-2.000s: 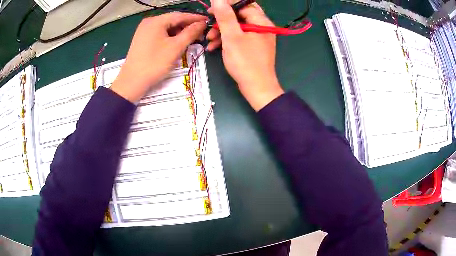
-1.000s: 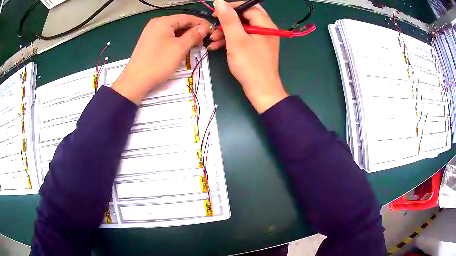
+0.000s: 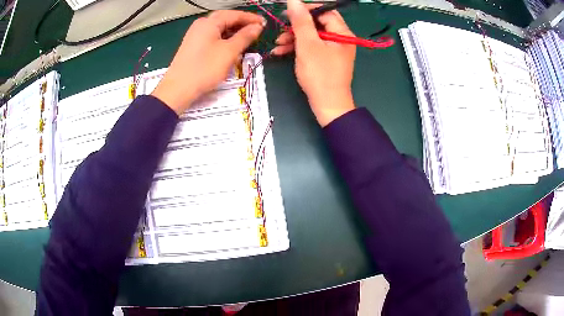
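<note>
My left hand (image 3: pixel 207 58) is over the top of the working tray (image 3: pixel 276 203), its thumb and forefinger pinched at a tiny pale lead connector (image 3: pixel 264 22). My right hand (image 3: pixel 324 65) holds the red test probe (image 3: pixel 355 40) and the black test probe (image 3: pixel 326 8) together, to the right of my left fingertips with a small gap. The probe tips are too blurred to make out. White pouch cells (image 3: pixel 201 208) lie in rows in the tray, with yellow tape (image 3: pixel 259 207) and thin red and black lead wires (image 3: pixel 258 154) at their right ends. My left hand and sleeve hide part of the tray.
A tray stack (image 3: pixel 476 111) stands at the right, another tray (image 3: pixel 25 160) at the left, on the green mat (image 3: pixel 321 216). Black cable (image 3: pixel 111 38) runs along the beige equipment at the back. A red stool (image 3: pixel 516 237) is beyond the bench edge at the lower right.
My right hand with both probes has moved right, and the gap to my left fingertips has widened. The trays appear slightly shifted in the view.
</note>
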